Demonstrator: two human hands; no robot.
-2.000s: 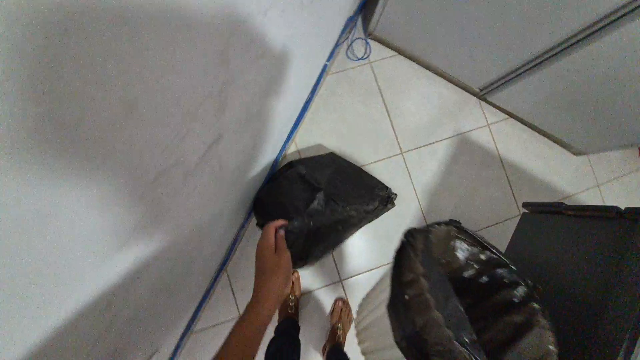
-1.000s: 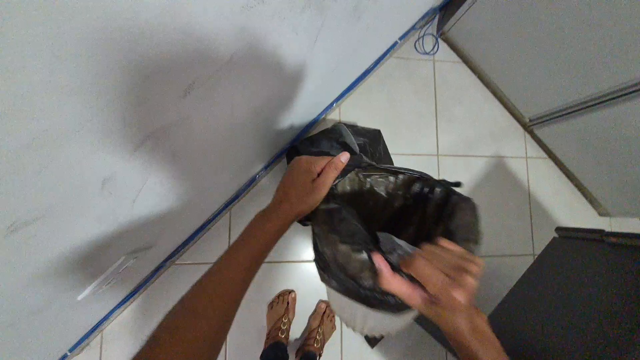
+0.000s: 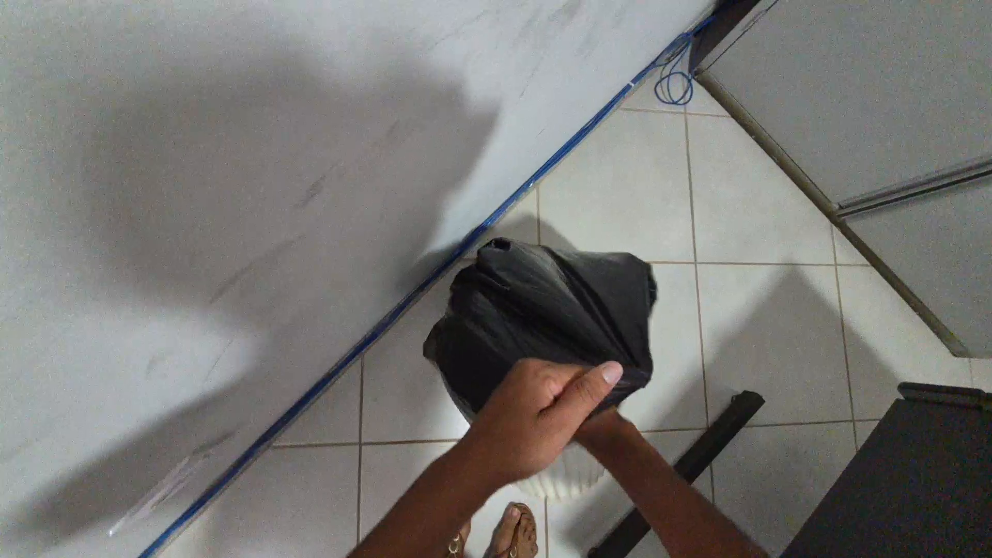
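A black plastic bag [image 3: 554, 310] covers the top of a white ribbed bin [image 3: 570, 474], which shows only at its lower part. My left hand [image 3: 542, 407] is closed on the gathered plastic at the bag's near right edge, its thumb on top. My right hand [image 3: 601, 422] lies mostly hidden behind the left hand and under the plastic; only the wrist side shows, so its fingers cannot be made out.
A blue cable [image 3: 500, 213] runs along the base of the white wall [image 3: 232, 194], with a loop at its far end. Grey sliding panels [image 3: 868, 101] stand at the upper right. A dark piece of furniture [image 3: 899, 480] and a dark bar [image 3: 682, 473] are at the lower right.
The bag's mouth, spread wide a second ago with the right hand at its rim, is now drawn together under my left hand. Two seconds ago my left hand was at a black bag by the wall.
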